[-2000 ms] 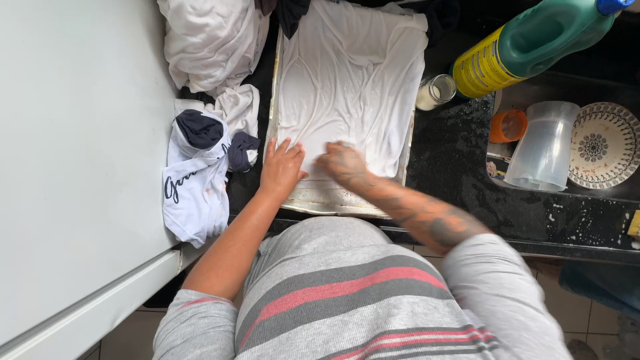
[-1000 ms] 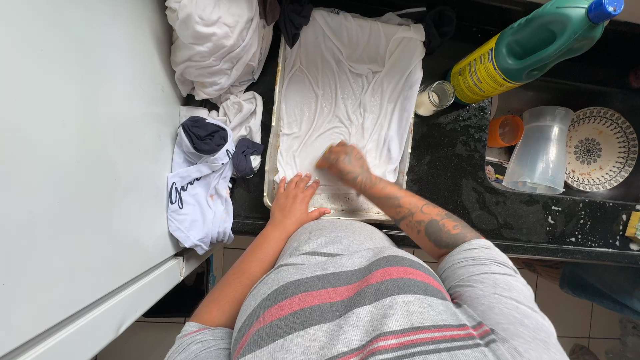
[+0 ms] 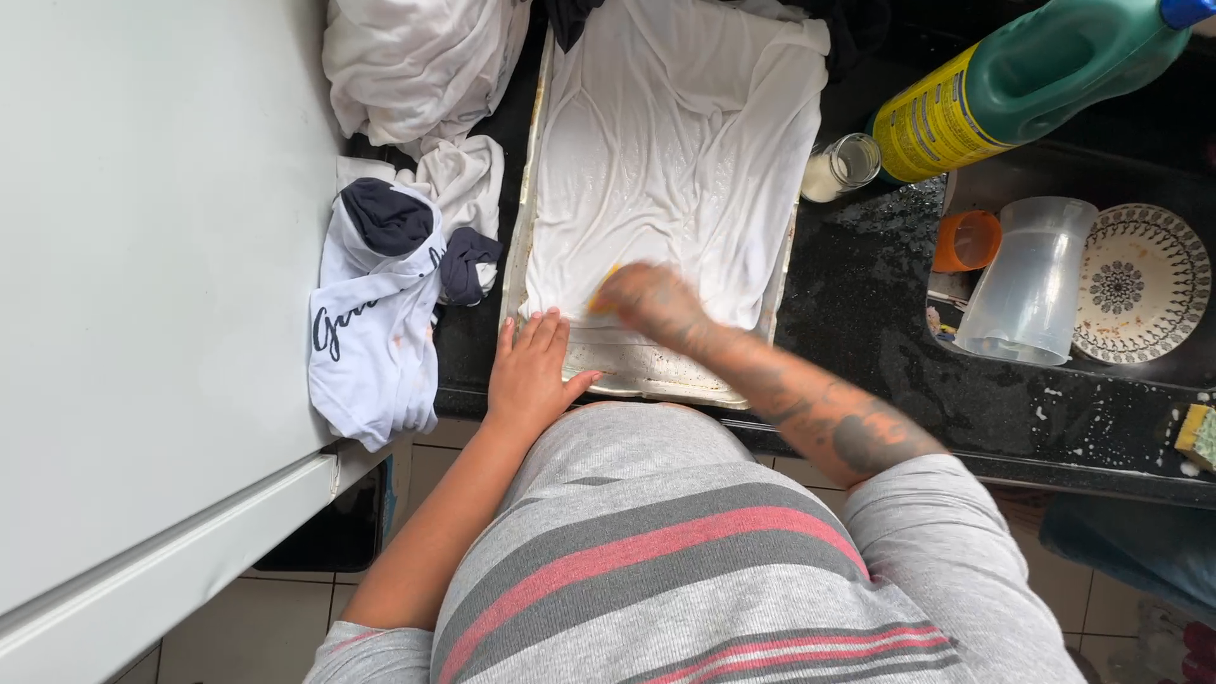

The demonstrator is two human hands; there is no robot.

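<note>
A wet white cloth garment (image 3: 665,171) lies spread over a shallow metal tray (image 3: 655,369) on the black countertop. My right hand (image 3: 651,299), blurred by motion, is closed around a small yellow-orange object (image 3: 604,288) and presses it on the lower part of the garment. Most of that object is hidden by the fingers, so its kind cannot be told. My left hand (image 3: 538,366) rests flat with fingers apart on the garment's lower left corner and the tray's near edge.
White clothes (image 3: 427,66) and a folded white garment with dark lettering (image 3: 366,351) lie left. To the right are a glass jar (image 3: 841,169), a green bottle (image 3: 1007,95), a sink with an orange cup (image 3: 967,240), a translucent plastic container (image 3: 1031,280) and a patterned plate (image 3: 1140,285), plus a sponge (image 3: 1197,435).
My left hand has gone from the garment's lower part to its lower left corner by the tray's near edge. The right hand stays over the garment's lower part, blurred in every frame.
</note>
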